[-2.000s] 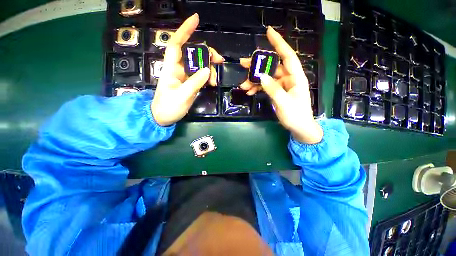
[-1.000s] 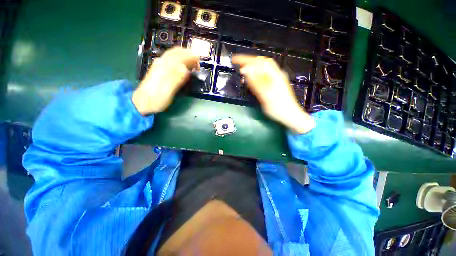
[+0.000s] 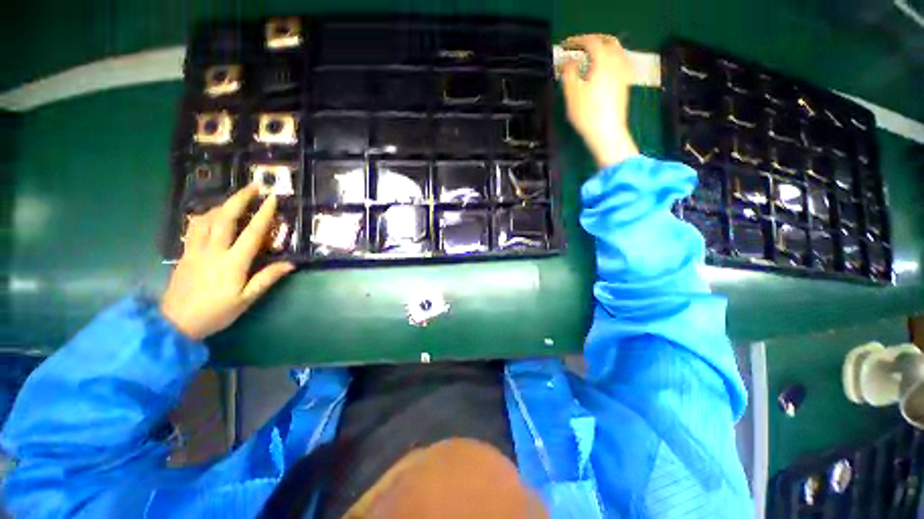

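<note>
A black blister tray point(image 3: 370, 132) lies in front of me. Its left columns hold several gold or silver watches, face down with dark round centres, such as one watch point(image 3: 276, 128). My left hand point(image 3: 225, 266) is over the tray's near left corner, fingers spread and thumb apart. Its fingertips are at or over the watches there and partly hide them; no watch shows lifted. My right hand point(image 3: 596, 89) is beyond the tray's right edge, over the white strip, fingers bent. Whether it holds something small is unclear.
A loose silver piece point(image 3: 426, 306) lies on the green mat near the front edge. A second black tray point(image 3: 745, 167) lies to the right. A pale fan point(image 3: 881, 375) and another dark tray point(image 3: 851, 482) are at the lower right.
Two seconds ago each hand held a lit watch; neither lit screen shows now. My left hand has moved to the tray's near left corner, my right hand away to the far right. The view has shifted.
</note>
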